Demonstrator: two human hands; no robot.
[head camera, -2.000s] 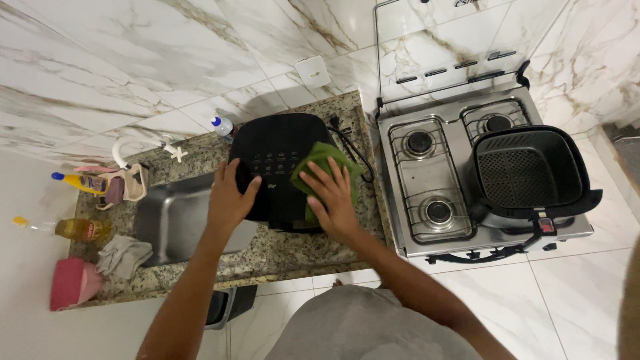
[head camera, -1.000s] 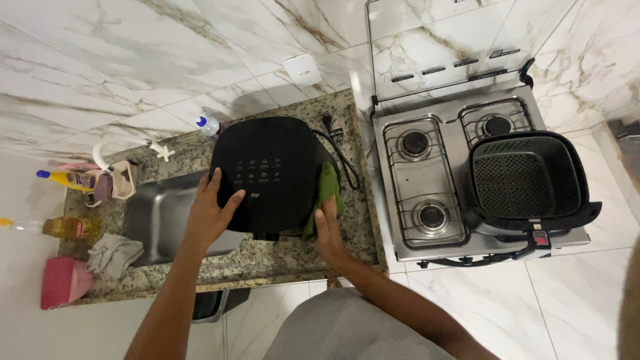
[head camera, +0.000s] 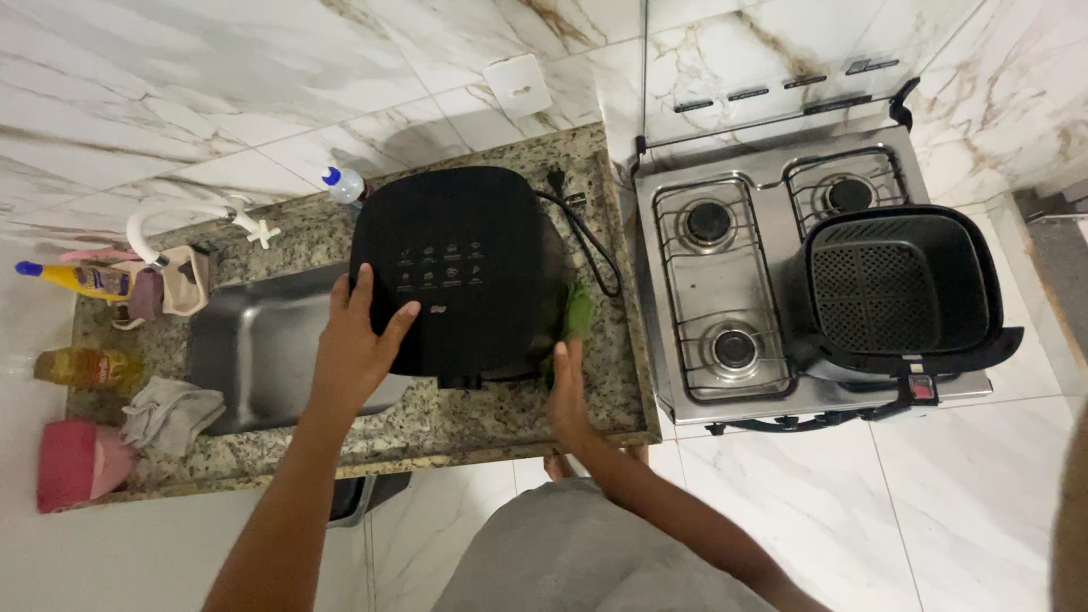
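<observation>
A black air fryer body (head camera: 467, 272) stands on the granite counter, partly over the sink's right end, its top printed with small icons. My left hand (head camera: 357, 340) rests spread on the near left part of its top, holding nothing. Low on the fryer's right side, my right hand (head camera: 569, 391) presses a green cloth (head camera: 578, 313) against the wall; much of the cloth is hidden. The black fryer basket (head camera: 884, 293), in its drawer with a handle, sits on the right part of the gas stove.
A steel sink (head camera: 263, 348) and a white faucet (head camera: 149, 229) are left of the fryer. Around them are a grey cloth (head camera: 170, 416), a yellow bottle (head camera: 93, 279), an oil-coloured bottle (head camera: 89, 367) and a pink container (head camera: 81, 466). A black cord (head camera: 586, 238) lies behind; the stove (head camera: 714, 289) stands right.
My right hand and the green cloth have moved from the right part of the fryer's top down to its right side. My left hand stays on the top.
</observation>
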